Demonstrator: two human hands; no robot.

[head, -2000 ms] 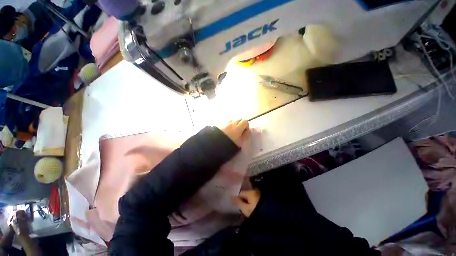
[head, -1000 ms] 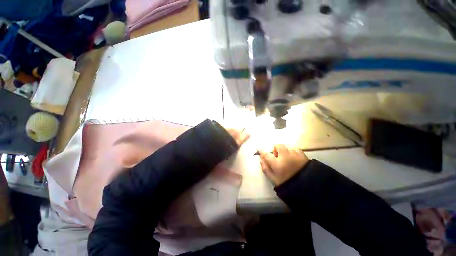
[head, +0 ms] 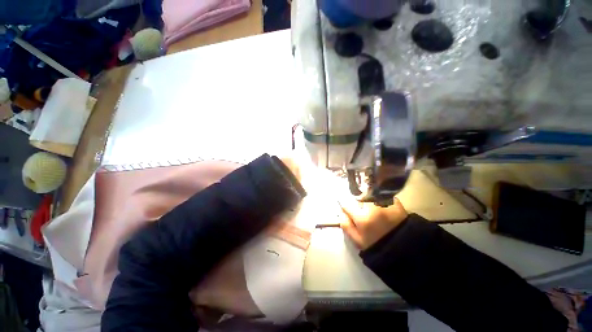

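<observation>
The pink garment piece [head: 143, 194] lies on the white table left of the needle, its white backing [head: 276, 272] showing near the front edge. The white sewing machine [head: 448, 71] stands over it, with strong lamp glare at the presser foot [head: 359, 183]. My left hand [head: 293, 174] is mostly lost in glare beyond the dark sleeve, at the cloth's edge left of the needle; its fingers cannot be made out. My right hand [head: 373, 222] is just in front of the presser foot, fingers bent together at the needle area; whether it pinches cloth is hidden by glare.
A black phone [head: 539, 217] lies right of the machine bed, with thread snips [head: 472, 202] beside it. A cream thread cone [head: 44, 172], red loops [head: 41, 219] and a pale roll [head: 61, 117] are at left. A folded pink stack [head: 201, 16] sits at the back.
My right hand has come up from below the table edge to the presser foot. My left hand stays by the cloth. The view has shifted, so the machine head stands nearer and further right.
</observation>
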